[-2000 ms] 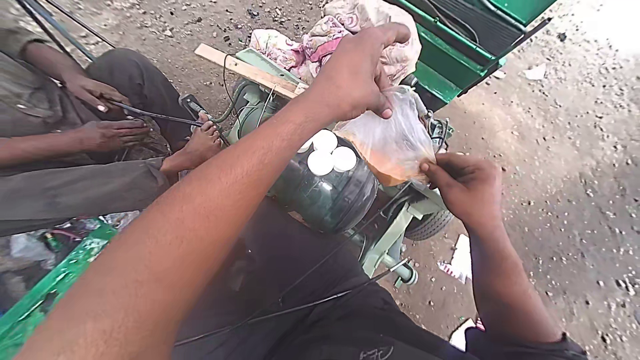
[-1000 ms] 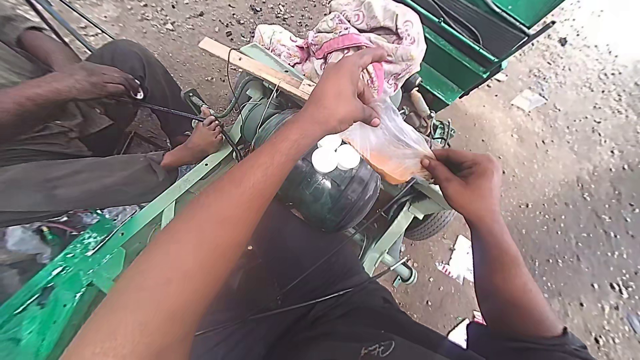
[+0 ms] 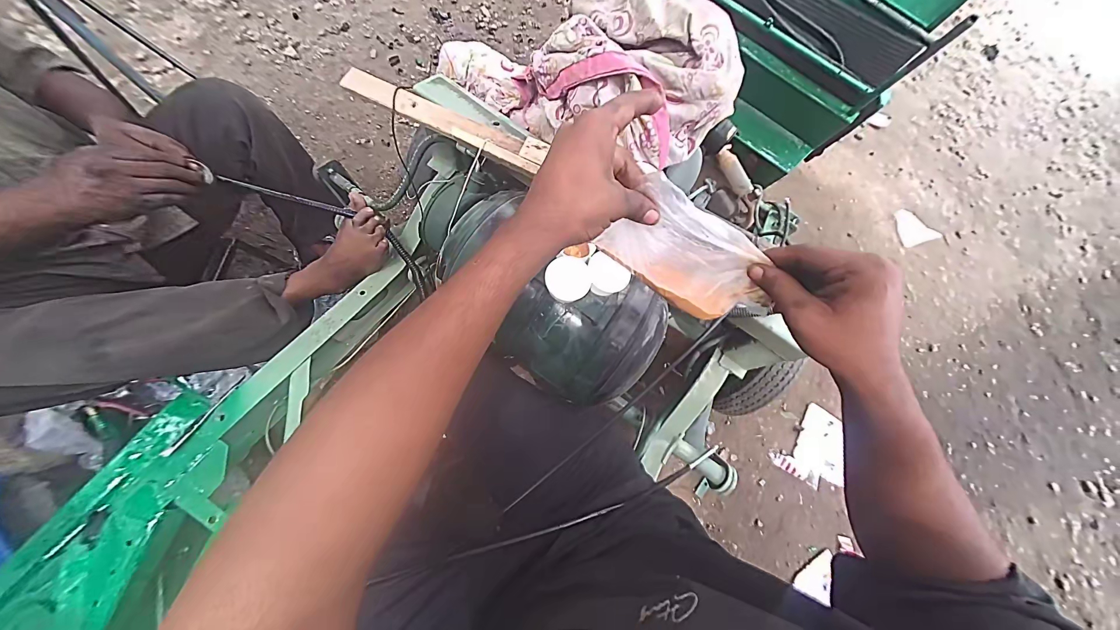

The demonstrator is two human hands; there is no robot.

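A clear plastic bag [image 3: 687, 241] with orange contents along its lower edge is stretched between my hands. My right hand [image 3: 831, 302] pinches its right corner between thumb and forefinger. At the bag's upper left is my left hand [image 3: 595, 175], fingers apart and thumb near the bag; whether it grips the plastic is unclear. Just below that hand, round white discs [image 3: 569, 277] lie on top of a dark rounded tank [image 3: 586, 341]. An orange-coloured piece [image 3: 577, 250] shows beside the discs, partly covered.
A wooden board [image 3: 437, 114] and a patterned cloth [image 3: 647, 52] lie beyond the tank. Another person's hands [image 3: 131, 171] hold a cable at the left, their bare foot [image 3: 350, 245] by the green metal frame [image 3: 297, 359]. A tyre [image 3: 761, 385] sits low at the right.
The other person's hands at the left have shifted along the cable. An orange-coloured piece now shows beside the white discs. My right hand keeps its pinch on the bag.
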